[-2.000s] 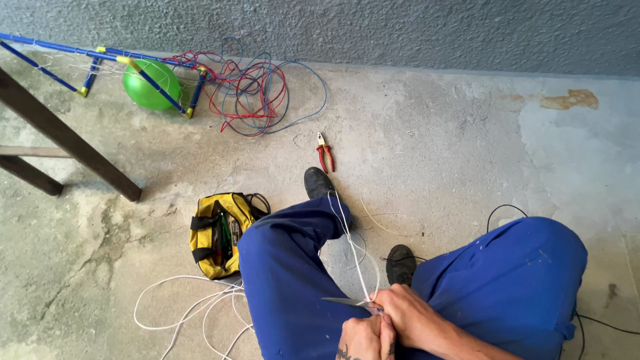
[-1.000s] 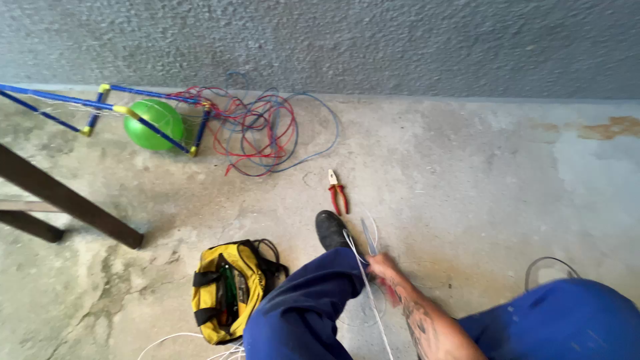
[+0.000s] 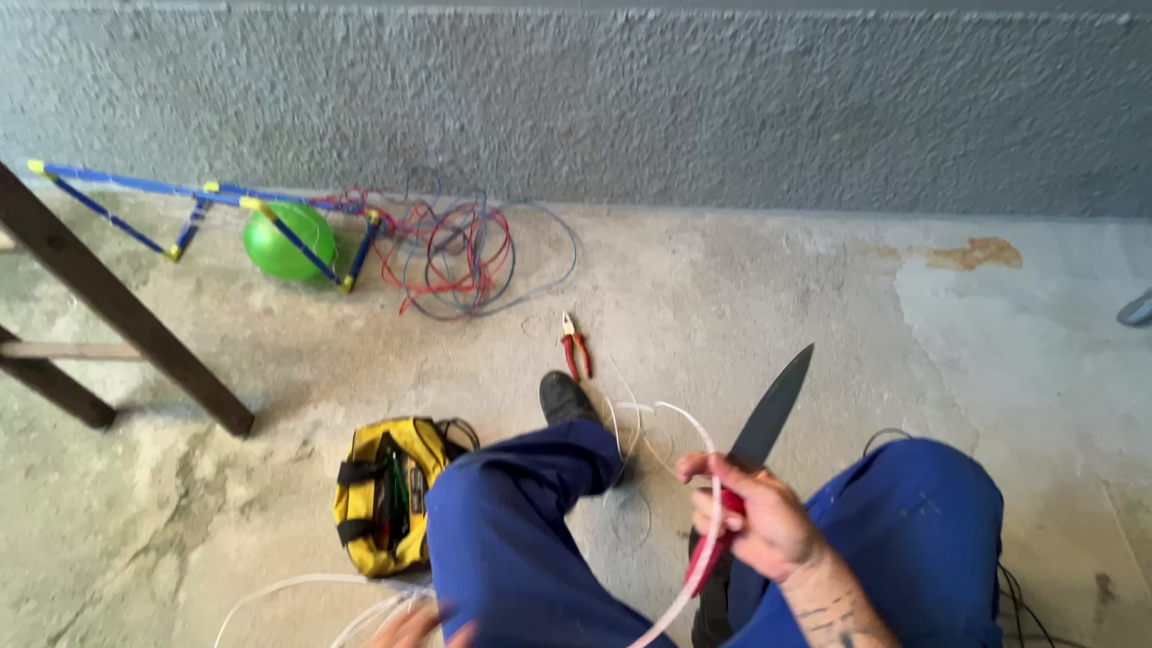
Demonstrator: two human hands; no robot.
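Observation:
My right hand (image 3: 756,513), over my right knee's inner side, grips a knife (image 3: 774,409) by its red handle, blade pointing up and away. A white cable (image 3: 693,576) runs across the fingers of that hand, its far end curling above the floor near my shoe. At the bottom edge my left hand (image 3: 418,627) is blurred and partly cut off, near more loops of white cable (image 3: 297,580); whether it holds anything cannot be seen. Combination pliers (image 3: 576,345) with red handles lie on the floor beyond my shoe (image 3: 567,399).
A yellow tool bag (image 3: 364,490) stands open left of my knee. Farther off are a blue tube frame (image 3: 135,183), a green balloon (image 3: 274,243) and tangled red and blue wires (image 3: 463,261) by the textured wall. Dark wooden legs (image 3: 117,306) stand at left.
Two seconds ago both hands were together at the cable with the blade. Now they are apart, my left hand low at the bottom edge and my right hand holding the knife upward.

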